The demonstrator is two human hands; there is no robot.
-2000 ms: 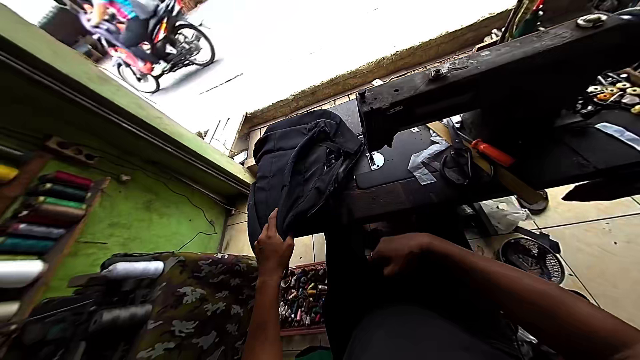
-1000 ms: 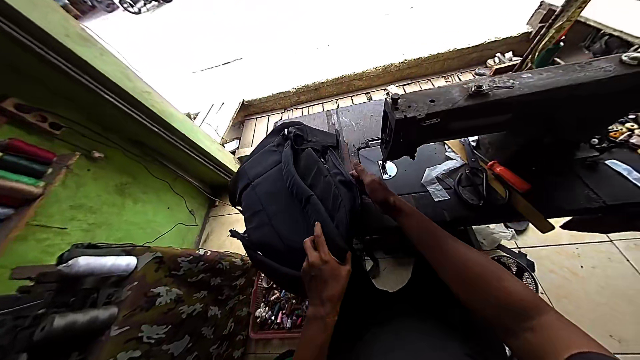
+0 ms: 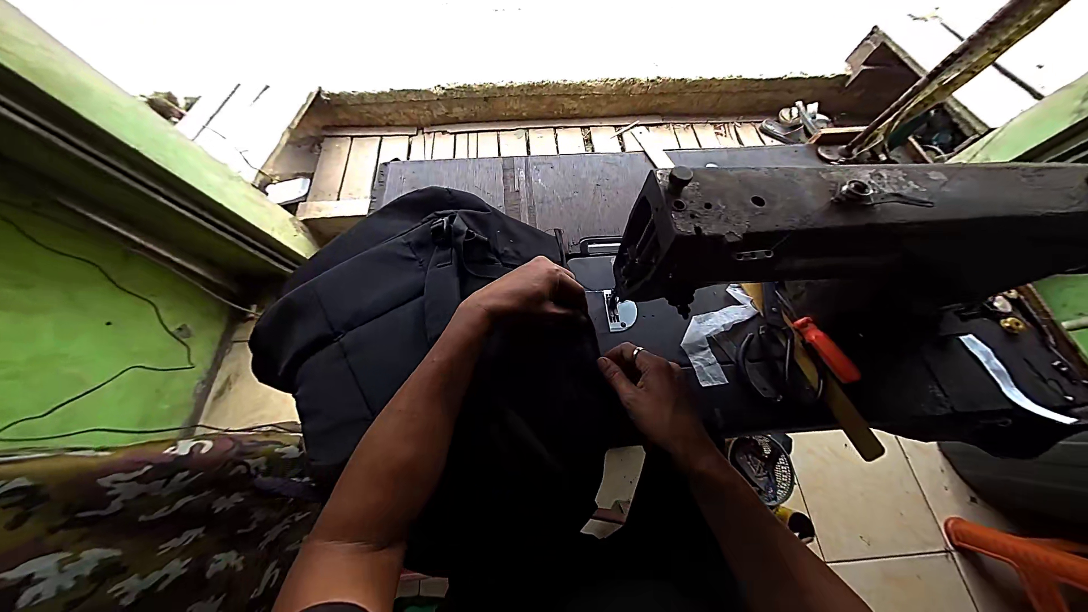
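Note:
A black fabric backpack (image 3: pixel 365 314) lies over the left end of the sewing table, its strap and buckle on top. My left hand (image 3: pixel 535 293) grips the backpack's edge, just left of the needle plate (image 3: pixel 620 313). Lower and to the right, my right hand (image 3: pixel 650 387), with a ring on one finger, pinches black fabric at the bag's right side. The head of a black industrial sewing machine (image 3: pixel 663 238) stands over the plate, right of my left hand. Dark shadow hides the fabric between my forearms.
Right of the plate lie a whitish strip (image 3: pixel 710 336), a screwdriver with a red handle (image 3: pixel 826 348) and a yellowish flat bar (image 3: pixel 850 425). Camouflage fabric (image 3: pixel 153 527) is at the lower left. A basket (image 3: pixel 761 467) and an orange plastic chair (image 3: pixel 1020 552) stand on the tiled floor.
My left hand has moved up from the bag's lower part to its edge near the needle plate. My right hand has come down from beside the plate. The view has shifted.

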